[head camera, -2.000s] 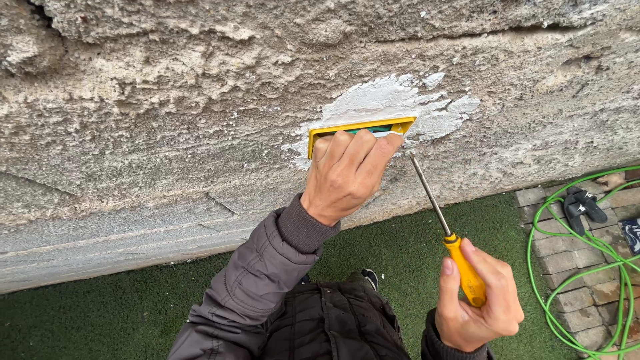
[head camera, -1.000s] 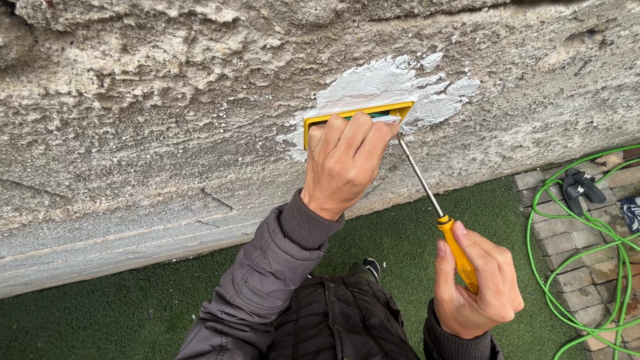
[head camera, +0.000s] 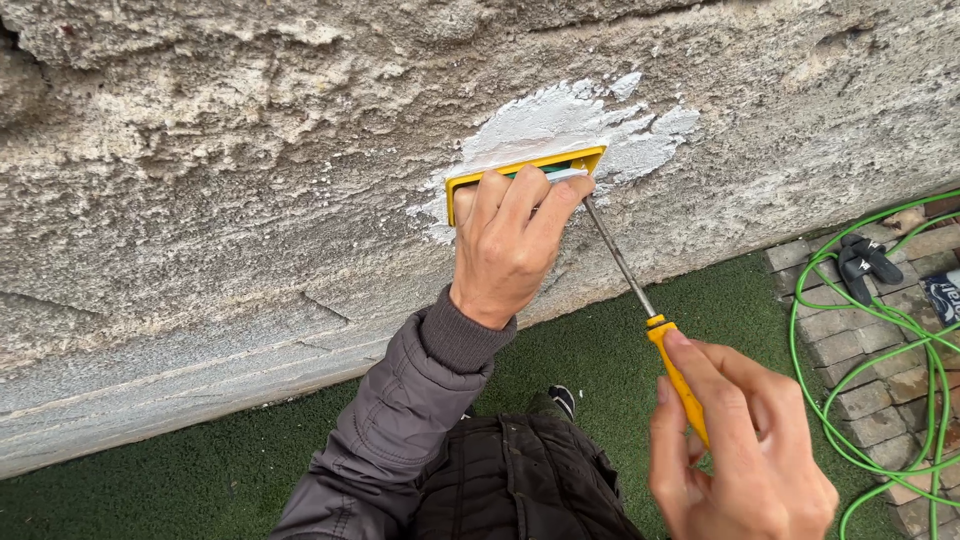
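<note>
A yellow plastic electrical box (head camera: 525, 166) is set in the rough wall, with white plaster (head camera: 540, 124) spread around it. My left hand (head camera: 510, 232) grips a white part (head camera: 566, 174) at the box opening; my fingers hide most of it. Something green shows inside the box behind it. In my right hand (head camera: 742, 442) is a screwdriver (head camera: 679, 375) with a yellow handle, its steel shaft slanting up to the box's right end. The tip is hidden beside my left fingertips.
The rough stone or concrete wall (head camera: 225, 187) rises from green artificial turf (head camera: 712, 307). At the right, a green hose (head camera: 806, 360) lies looped over paving bricks (head camera: 862, 401), near dark slide sandals (head camera: 862, 266).
The screwdriver stays at the box's right end, and my left hand keeps its hold there. The fingers of my right hand have shifted around the handle and look more spread.
</note>
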